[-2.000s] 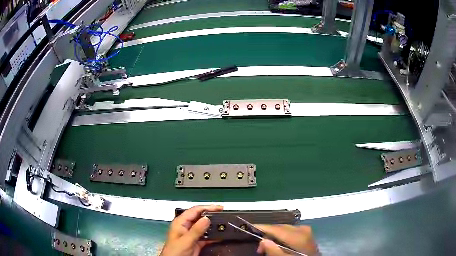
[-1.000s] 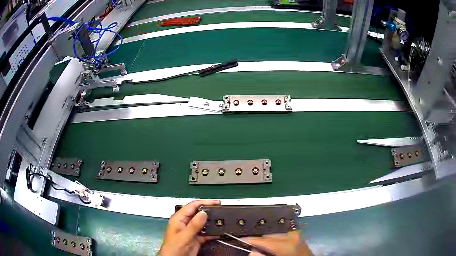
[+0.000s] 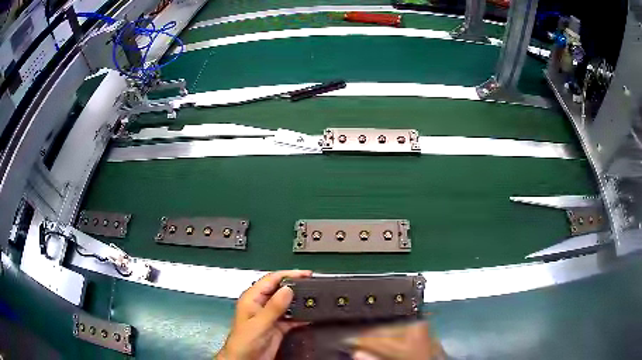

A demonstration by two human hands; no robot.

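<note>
A grey-brown fixture plate (image 3: 355, 299) with four round brass-gold parts in a row is held tilted at the bottom centre, over the near white rail. My left hand (image 3: 264, 320) grips its left end, thumb on the face. My right hand (image 3: 394, 344) is blurred below the plate's right half, fingers bent in. The tweezers seen there earlier cannot be made out now. A dark tray (image 3: 310, 346) with reddish specks shows partly between my hands; the rest is hidden.
Fixture plates lie on the green belt (image 3: 267, 186): one ahead (image 3: 352, 236), others left (image 3: 202, 232) and right. Another sits on the middle rail (image 3: 371, 140). One more lies lower left (image 3: 103, 332). A black rod (image 3: 318, 90) and a red-orange piece (image 3: 372, 18) are farther back.
The held plate has come fully into view, and my right hand has dropped below it. The near belt plates and the red-orange piece have moved right.
</note>
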